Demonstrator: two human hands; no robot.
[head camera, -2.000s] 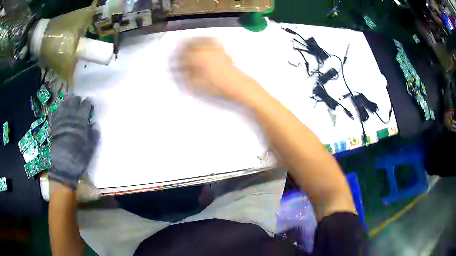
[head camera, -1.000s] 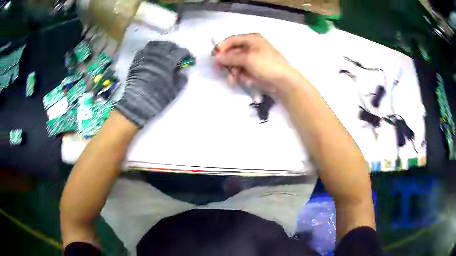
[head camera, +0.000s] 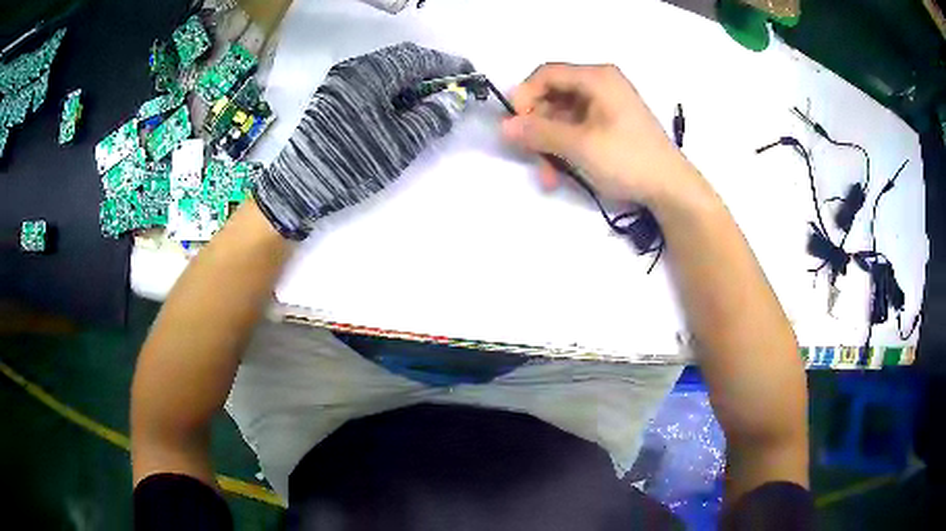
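My left hand (head camera: 363, 130), in a grey-black knit glove, holds a small circuit board (head camera: 448, 85) edge-on between thumb and fingers, above the white sheet. Yellow parts show on the board's lower side. My bare right hand (head camera: 583, 130) pinches a thin black DC cord (head camera: 586, 185) just right of the board. The cord's end reaches the board's right edge; whether it is joined there I cannot tell. The cord's tied bundle (head camera: 638, 226) hangs or lies below my right hand, beside the wrist.
Green boards (head camera: 140, 176) overlap at the left edge of the white sheet (head camera: 467, 259); more lie on the black mat (head camera: 67, 187). Black cords (head camera: 877, 285) lie tangled at the right. A green round base (head camera: 745, 26) is at the top right. A blue bin with clear plastic (head camera: 685, 446) is below the bench.
My left hand has moved from the board pile to the middle with a board. My right hand has brought a cord over, and its end is now at the board. The camera view has shifted.
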